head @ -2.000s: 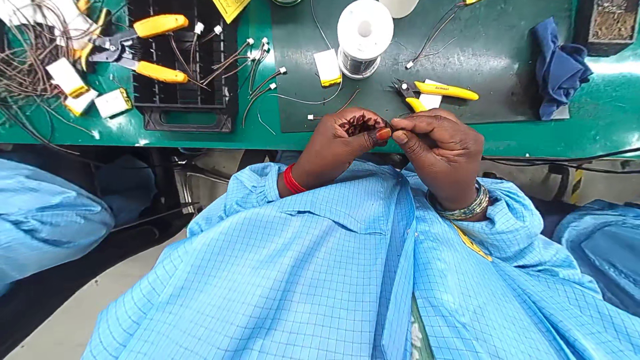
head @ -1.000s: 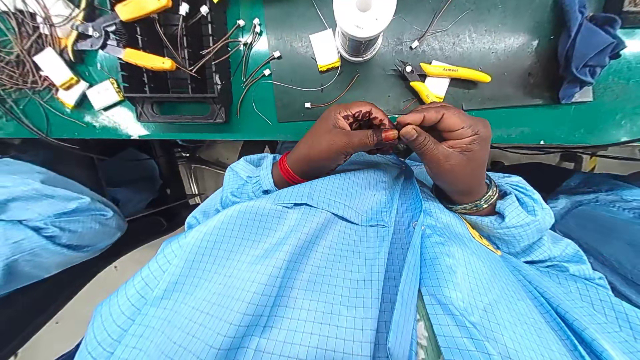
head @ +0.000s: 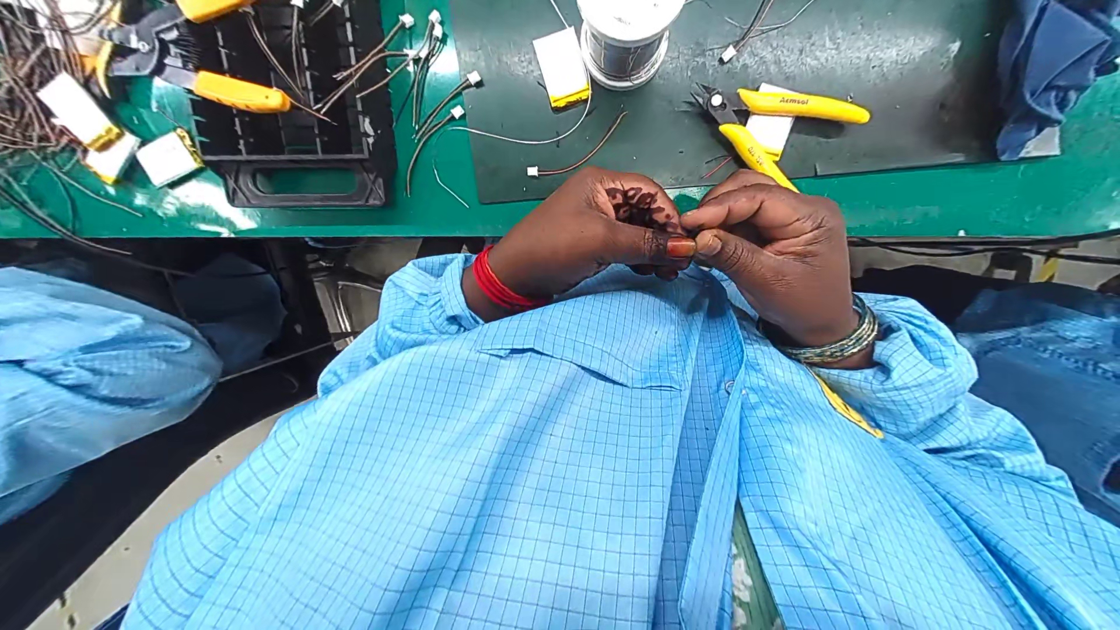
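My left hand (head: 604, 229) and my right hand (head: 770, 249) meet fingertip to fingertip at the near table edge. Both are pinched together; whatever is between the fingertips is too small and too covered to make out. Just beyond them a short wire lead with a white connector (head: 577, 160) lies on the dark mat (head: 919, 70). Yellow-handled flush cutters (head: 805, 105) rest with spread handles over a white piece, beyond my right hand. Past my left hand stand a solder wire spool (head: 626, 48) and a pouch battery cell (head: 562, 68) with yellow tape.
A black plastic tray (head: 302, 179) at the left carries orange-handled wire strippers (head: 241, 90) and wire leads. More battery cells (head: 169, 157) and a wire bundle (head: 35, 114) lie farther left. A blue cloth (head: 1054, 70) is at the far right. People in blue coats sit on both sides.
My hands stay together at the table edge, with only slight finger movement. The view has shifted a little.
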